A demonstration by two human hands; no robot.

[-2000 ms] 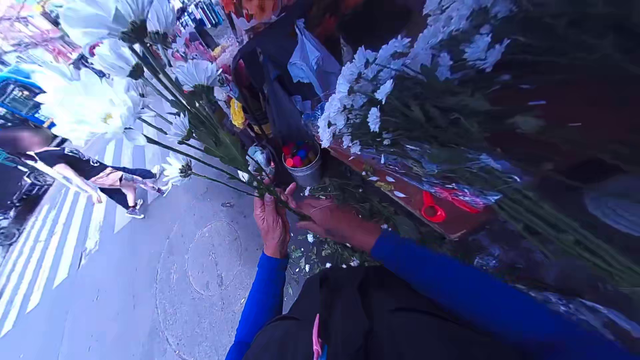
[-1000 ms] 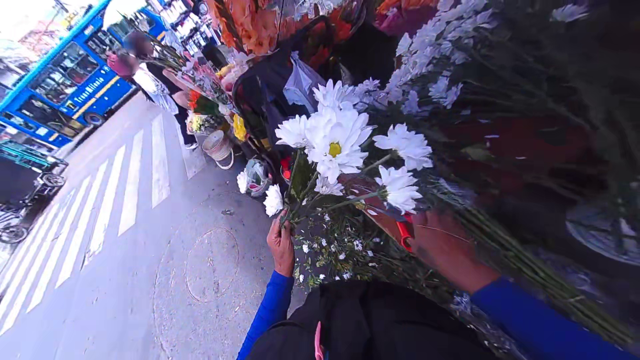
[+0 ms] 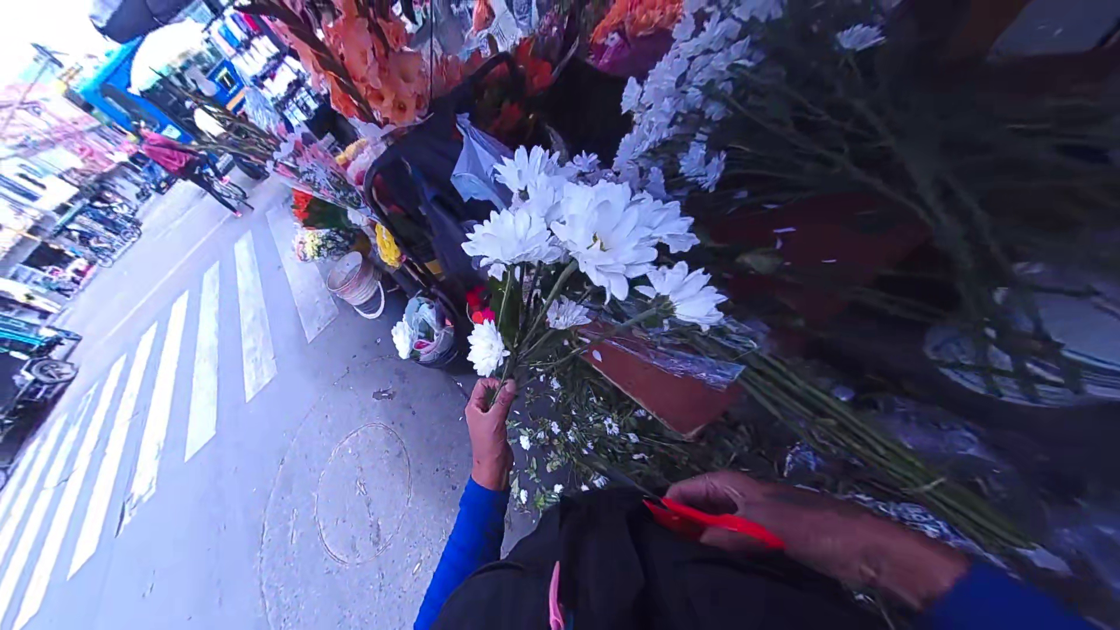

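Note:
My left hand (image 3: 492,429) pinches the stems of a bunch of white chrysanthemums (image 3: 604,232), whose heads fan out above and to the right of it. At the lower right, my right hand (image 3: 761,512) grips red-handled scissors (image 3: 713,520) close to my dark clothing. The scissor blades are partly lost against the dark background, so their opening is not clear. A brown board (image 3: 669,385) lies behind the bunch, with clear plastic wrap (image 3: 691,359) on its edge.
Cut leaves and small white flowers (image 3: 569,437) litter the ground. Long green stems (image 3: 857,437) lie at right. A white bucket (image 3: 354,282), a wrapped bundle (image 3: 426,332) and orange gladioli (image 3: 381,70) stand beyond. A person with a bicycle (image 3: 188,162) is on the street.
The red scissors, on the board two seconds ago, are now in my right hand, which has moved down toward my body. The chrysanthemums have moved right from the upper left. The view has shifted.

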